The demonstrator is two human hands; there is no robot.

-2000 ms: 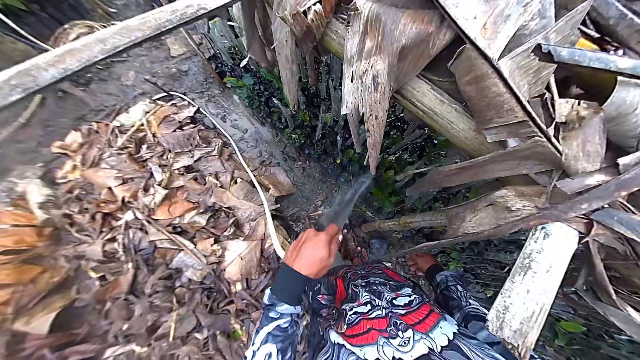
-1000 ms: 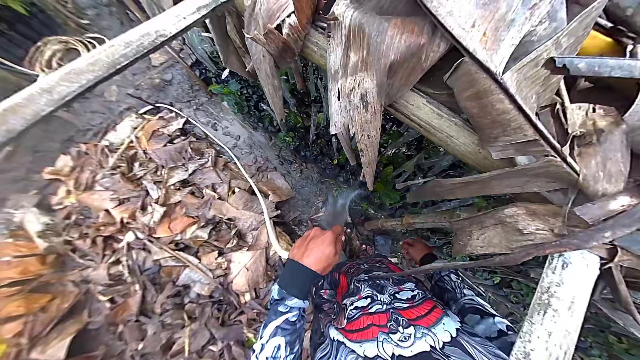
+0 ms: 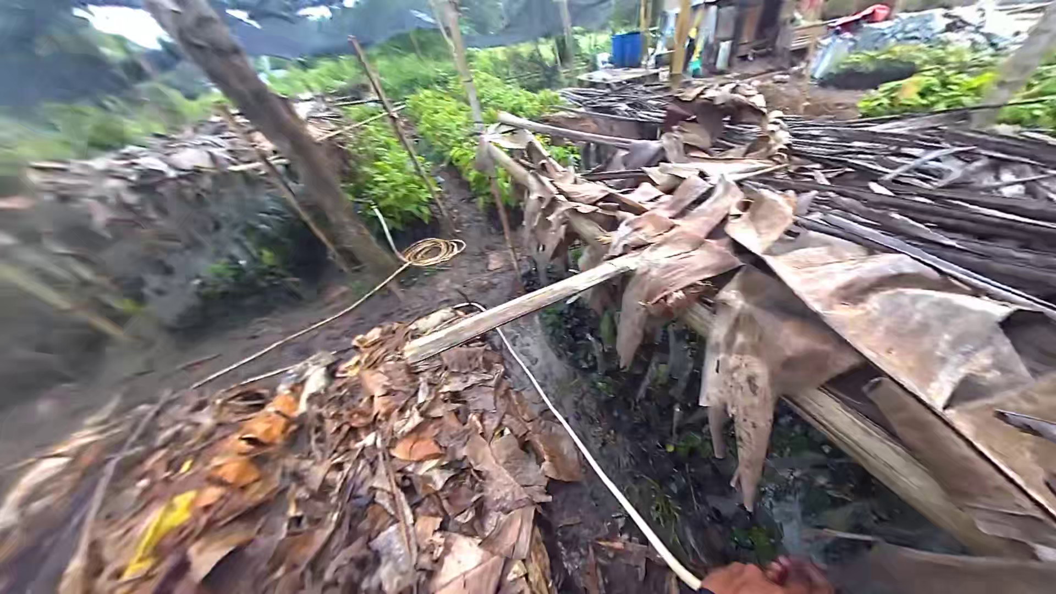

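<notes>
At the bottom edge, my left hand (image 3: 767, 578) is cut off by the frame, its fingers curled. A faint, blurred grey shape just above it looks like the blade of the knife it grips; the handle is hidden. Close to the dark cuff runs a pale cord or thin hose (image 3: 577, 437), passing over the mud beside dry leaves (image 3: 487, 462). Right of that, brown dried leaf sheets (image 3: 747, 371) hang from a bamboo pole (image 3: 891, 466) over a dark, wet bed with small green plants (image 3: 755, 540). My right hand is out of view.
A bare pole (image 3: 528, 309) slants across the middle. Coiled rope (image 3: 433, 252) lies on the muddy path near a leaning trunk (image 3: 289, 140). Stacked dry stalks (image 3: 932, 190) cover the right side. Green plants (image 3: 462, 124) and a blue barrel (image 3: 627, 49) are farther back.
The view has swung up and away, so the path, coiled rope and background show more. My left hand now sits at the bottom edge, and my right hand has gone out of view.
</notes>
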